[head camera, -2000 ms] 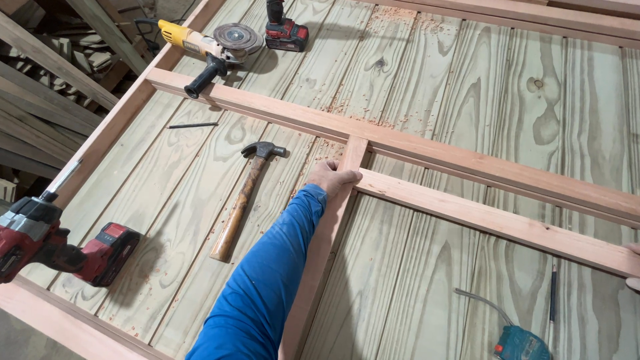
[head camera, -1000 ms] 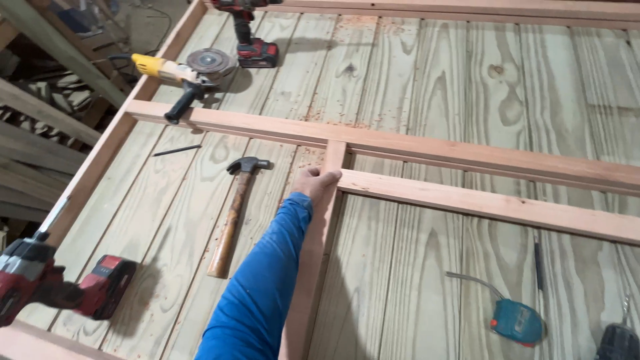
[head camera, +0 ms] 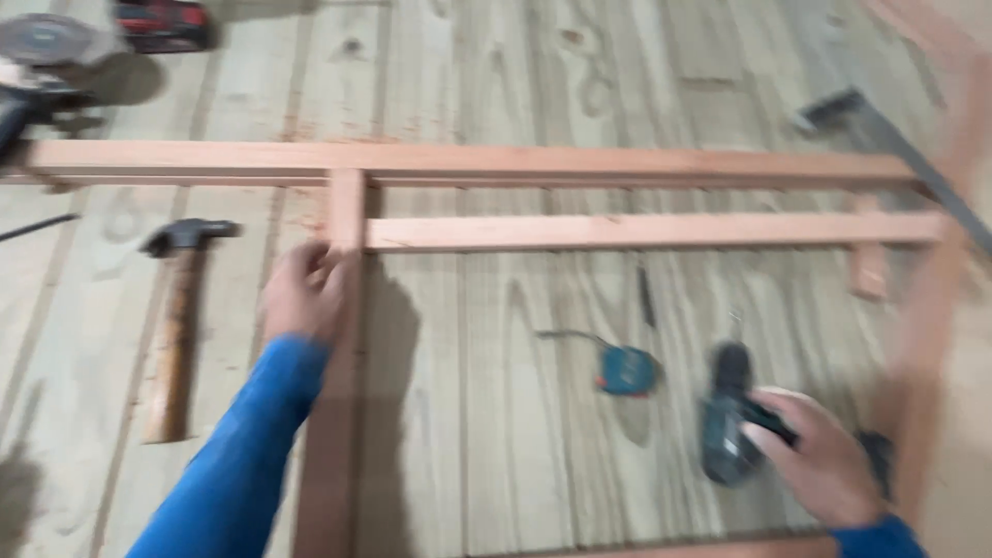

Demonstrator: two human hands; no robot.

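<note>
My left hand (head camera: 304, 294) rests against the left side of an upright wooden frame member (head camera: 333, 372), close to where a horizontal wooden rail (head camera: 620, 231) butts against it. My right hand (head camera: 821, 457) grips the handle of a dark green cordless drill (head camera: 728, 426), whose bit points away from me. Between the hands lie a teal tape measure (head camera: 628, 370) with its tape partly out and a dark pencil-like marker (head camera: 645, 296). Left of my left hand lies a claw hammer (head camera: 180, 325) with a wooden handle. The view is blurred.
A longer rail (head camera: 542, 161) crosses above, with wood shavings behind it. An angle grinder (head camera: 46, 46) and a red battery tool (head camera: 163, 27) are at the upper left. A metal square (head camera: 914, 163) leans over the frame's right corner. A small wood block (head camera: 868, 267) sits under the lower rail.
The view has swung to the right. My right hand now holds the drill; one second ago that hand was out of view. My left hand remains by the joint.
</note>
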